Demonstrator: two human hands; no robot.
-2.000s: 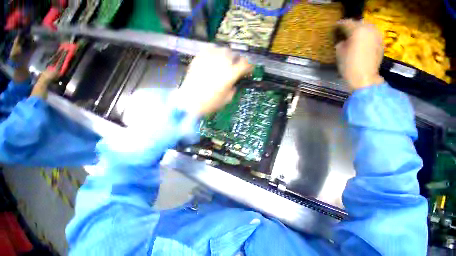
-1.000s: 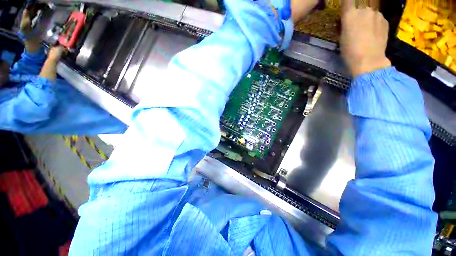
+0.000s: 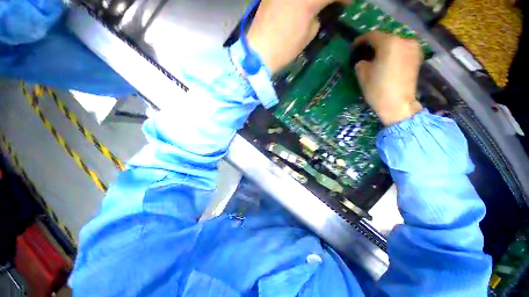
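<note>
A green circuit board [image 3: 313,98] lies tilted in a black carrier [image 3: 264,125] in front of me, with small white marks and parts on its right half. My left hand [image 3: 284,32] is over the board's upper left edge, its fingers bent and partly cut off by the top of the picture. My right hand [image 3: 391,75] is curled over the board's upper right part. A dark rounded patch [image 3: 364,52] shows at its fingertips; I cannot tell if it is a held part or shadow. A narrow green board section [image 3: 377,20] shows above the hands.
The silver conveyor rail [image 3: 272,191] runs diagonally below the carrier. A bin of golden-brown components [image 3: 484,35] is at the upper right, behind the far rail. Another person's blue sleeve [image 3: 35,64] is at the upper left. Yellow-black floor tape [image 3: 64,139] and a red object [image 3: 40,255] lie at left.
The view has turned and moved closer to the board. Both hands have come from the bins to over the board. The yellow parts bin has left the view.
</note>
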